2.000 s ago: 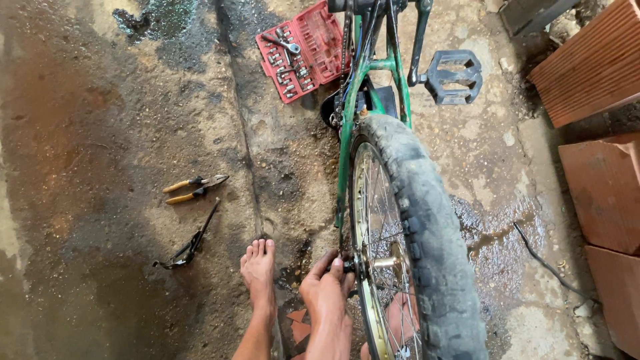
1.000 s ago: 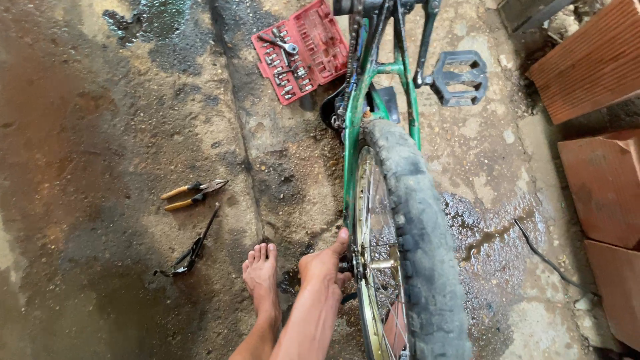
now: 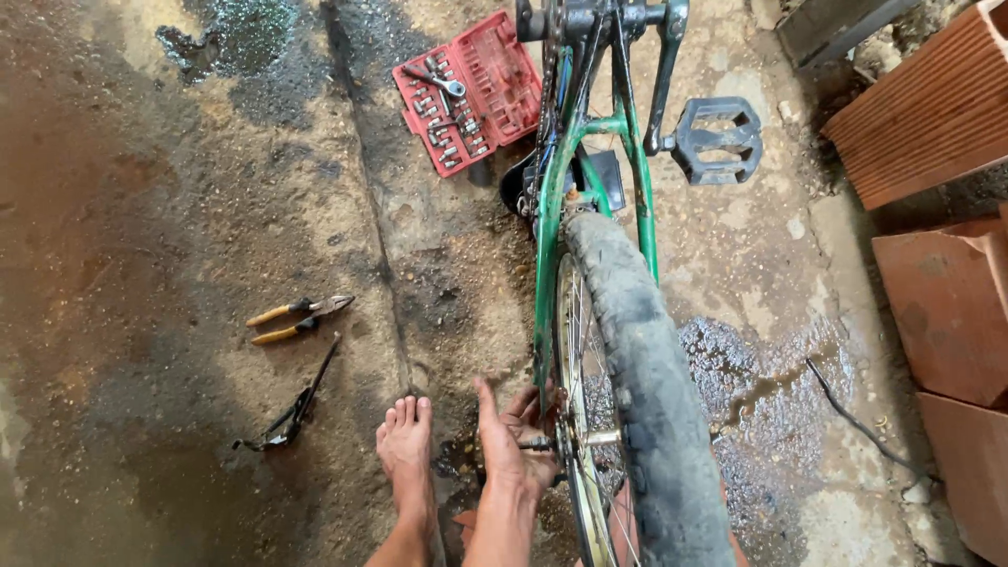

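Note:
My left hand (image 3: 516,445) is palm up beside the rear hub of a bicycle, thumb apart, fingers reaching behind the lower end of the green frame (image 3: 545,307). The threaded axle end (image 3: 535,444) sticks out over the palm. The fingertips are partly hidden, and no tool shows in the hand. The spoked wheel with its worn grey tire (image 3: 657,370) stands to the right of the hand. My right hand is not visible; a strip of skin shows past the tire's lower right edge, and I cannot tell which limb it is.
Yellow-handled pliers (image 3: 299,319) and a black metal part with a rod (image 3: 291,417) lie left of my bare foot (image 3: 405,441). An open red socket set (image 3: 476,94) lies beyond. The pedal (image 3: 718,142), hollow bricks (image 3: 917,102), a thin black cable (image 3: 858,425) and wet patches are to the right.
My left hand has turned from back up to palm up at the hub, and its thumb now stands apart. The tools on the ground have stayed in place.

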